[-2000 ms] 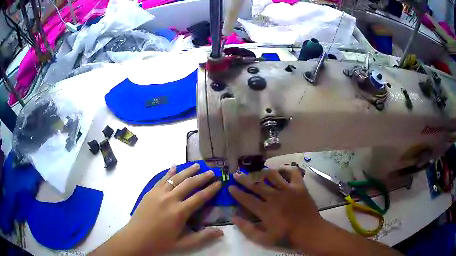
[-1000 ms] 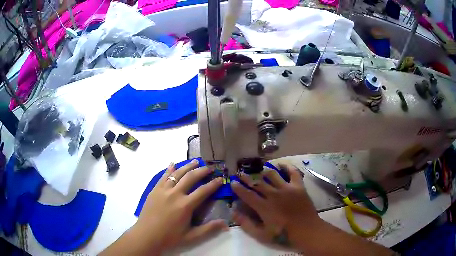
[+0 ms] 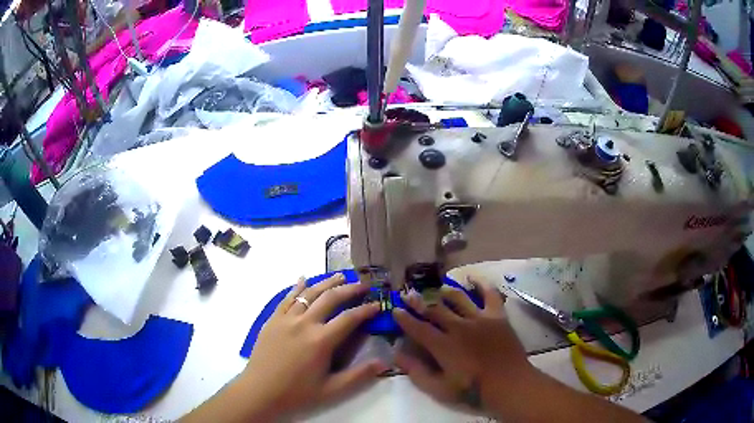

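A royal-blue crescent piece [image 3: 273,316] lies flat under the needle of the cream sewing machine [image 3: 529,194]. My left hand [image 3: 310,347], with a ring, lies on its left part, fingertips beside the presser foot [image 3: 384,299]. My right hand [image 3: 463,339] presses on its right part, fingertips close to the needle. Both hands rest flat, fingers slightly spread, gripping nothing that shows. The label under the foot is mostly hidden. A small pile of dark woven labels [image 3: 202,268] lies mid-table. A labelled blue piece [image 3: 273,194] lies behind, partly hidden by the machine head.
Scissors [image 3: 599,339] with green and yellow handles lie right of the needle. Plain blue pieces [image 3: 126,363] lie at the front left. A clear bag with dark contents [image 3: 99,219] sits at the left. Crumpled plastic [image 3: 198,74] and pink fabric [image 3: 277,18] are behind.
The view has shifted, so the whole scene sits a little further right and lower. The blue piece under the needle has turned slightly. Both hands stay on it beside the needle.
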